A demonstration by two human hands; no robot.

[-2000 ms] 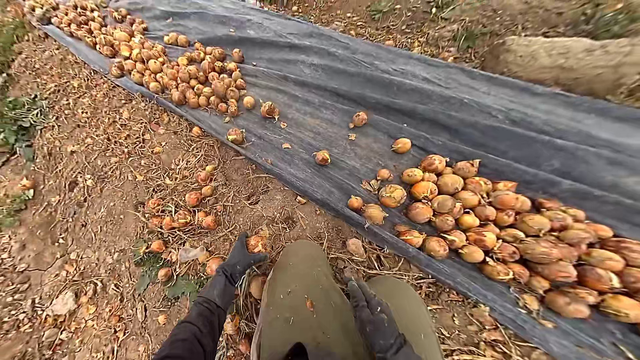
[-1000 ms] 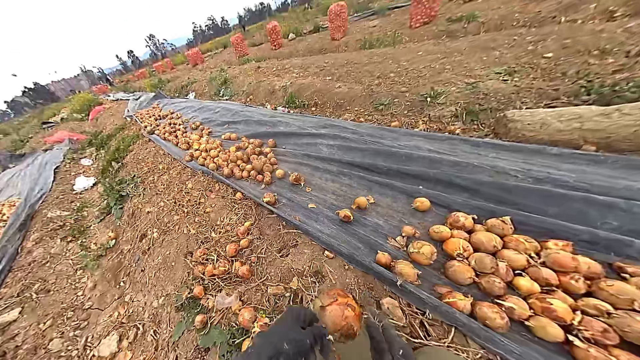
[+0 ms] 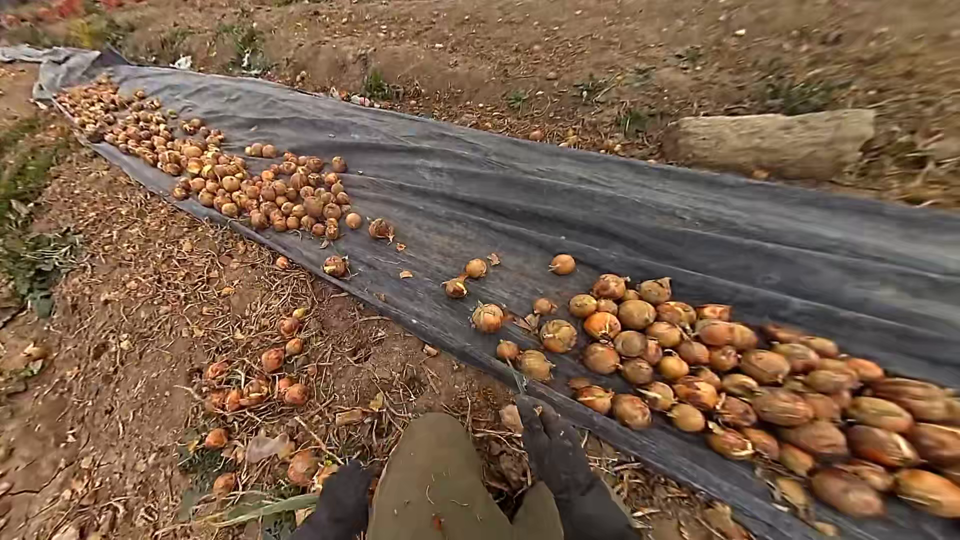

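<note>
My left hand (image 3: 343, 491), in a dark glove, is low beside my left knee, close to onions on the soil (image 3: 302, 466); its fingers are partly hidden, and I cannot tell whether it holds anything. My right hand (image 3: 551, 442), also gloved, reaches by my right knee to the near edge of a dark ground sheet (image 3: 480, 187). Something thin and pale shows at its fingertips; whether it is gripped is unclear. Just beyond lies a pile of brown onions (image 3: 697, 375) on the sheet, with a few loose ones, such as a rooty onion (image 3: 487, 317), to its left.
A second, longer onion heap (image 3: 247, 187) covers the sheet's far left part. Small reddish onions (image 3: 255, 390) lie on the dirt at left among dry stalks. A pale log-like block (image 3: 772, 142) rests beyond the sheet. Green weeds (image 3: 37, 262) grow at the left edge.
One second ago an onion was held up at my hands; now it is not seen between them. My hands have moved apart, the right toward the sheet's edge. The view has tilted down since then.
</note>
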